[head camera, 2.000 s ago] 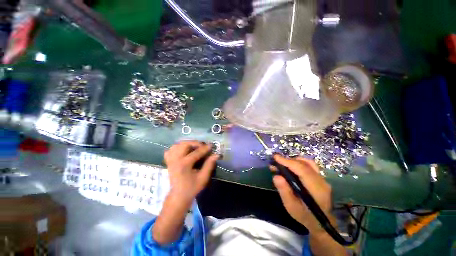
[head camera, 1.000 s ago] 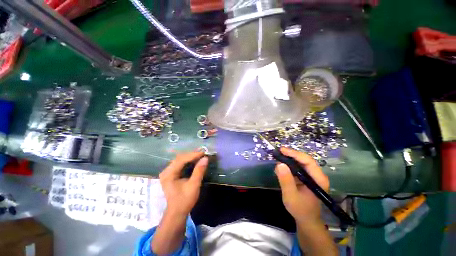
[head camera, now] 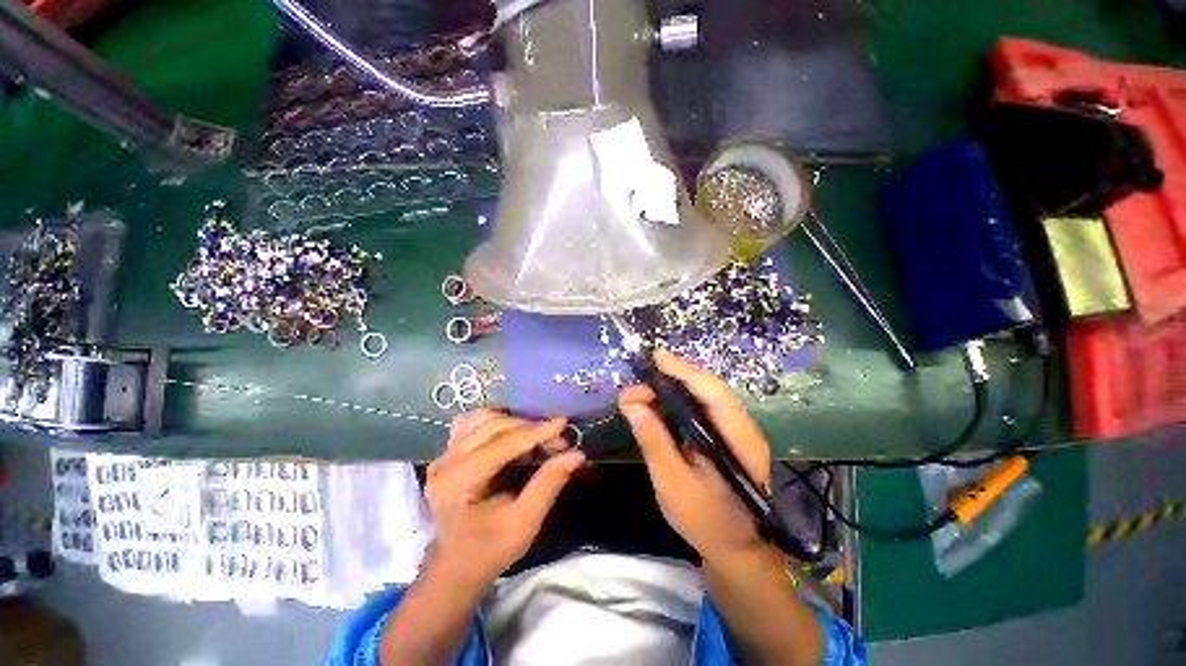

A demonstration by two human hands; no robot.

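Note:
My left hand [head camera: 501, 475] holds a small ring part [head camera: 570, 436] between thumb and fingers at the bench's front edge. The thin pale solder wire [head camera: 325, 402] runs from the left to my left hand. My right hand [head camera: 702, 449] holds the black soldering iron [head camera: 709, 442]. Its thin tip points up-left at the heap of small components [head camera: 741, 325] on the purple-blue mat [head camera: 540, 351], below the hood. Several rings [head camera: 458, 328] lie in a short column left of the mat.
The cloudy fume hood [head camera: 572, 221] stands over the mat. A round tub [head camera: 752, 195], tweezers [head camera: 858, 286] and blue iron stand [head camera: 956, 247] are to the right. A pile of ring parts [head camera: 273, 280] and a grey metal wire feeder [head camera: 98, 390] are at left. A blister tray [head camera: 377, 143] lies behind.
The view has shifted to the right. My left hand now holds a ring near the bench edge; a second ago it was at the lowest ring of the column. The iron stays in my right hand.

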